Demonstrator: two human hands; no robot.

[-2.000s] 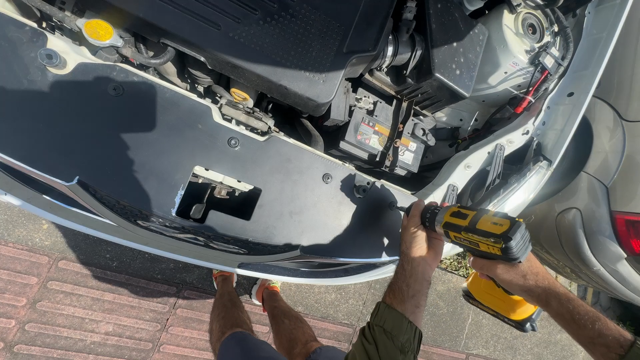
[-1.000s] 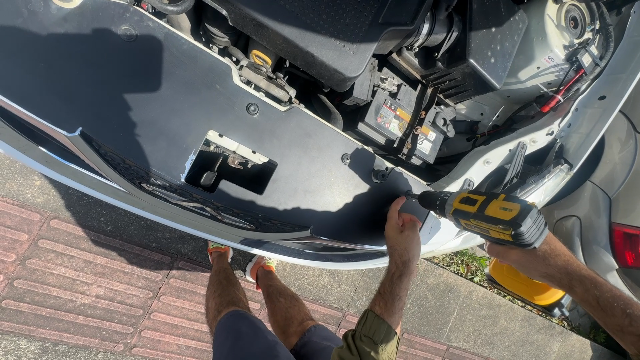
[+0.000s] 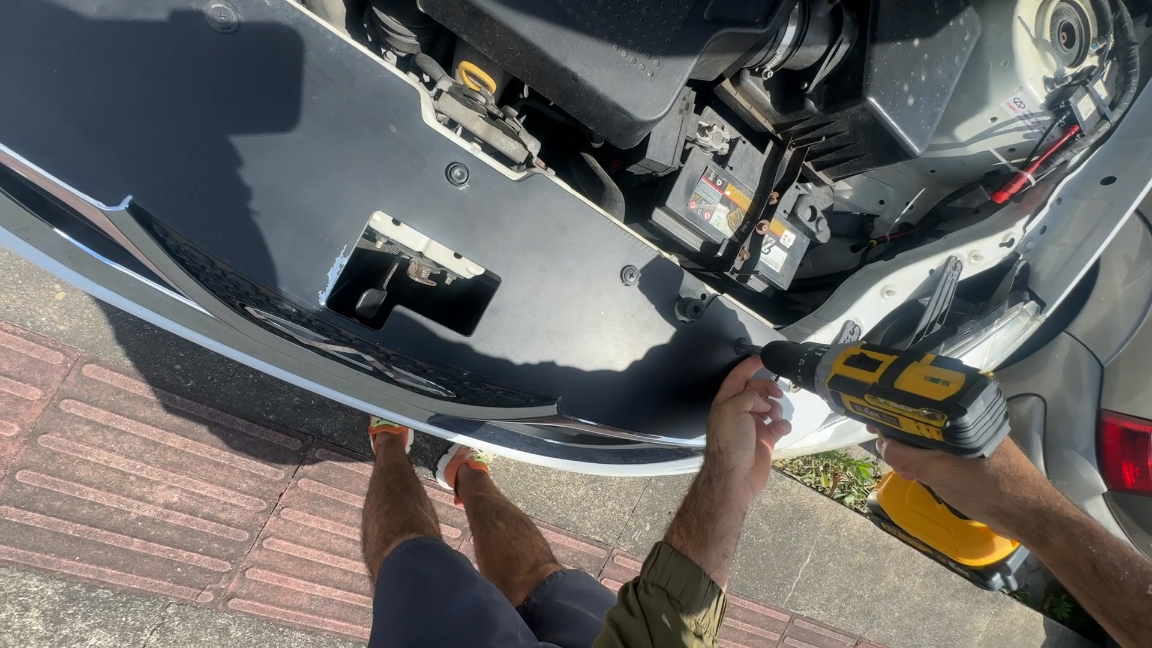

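Note:
My right hand grips the handle of a yellow and black cordless drill, its battery hanging below. The drill points left, its chuck over the right end of the black plastic radiator cover panel. At the chuck's front a fastener sits at the panel. Just below the chuck is my left hand, its fingers bent and bunched near the tip; whether they hold something small is hidden. Round clips, one of them a push clip, dot the panel.
Behind the panel lie the car battery, the black engine cover and a red-handled item. A rectangular opening cuts the panel. The headlight is beyond the drill. At right stands another car with a red tail light.
The drill and my right hand have come in closer to the panel's right end, and the chuck now meets the fastener area. My left hand has shifted from beside the chuck to below it.

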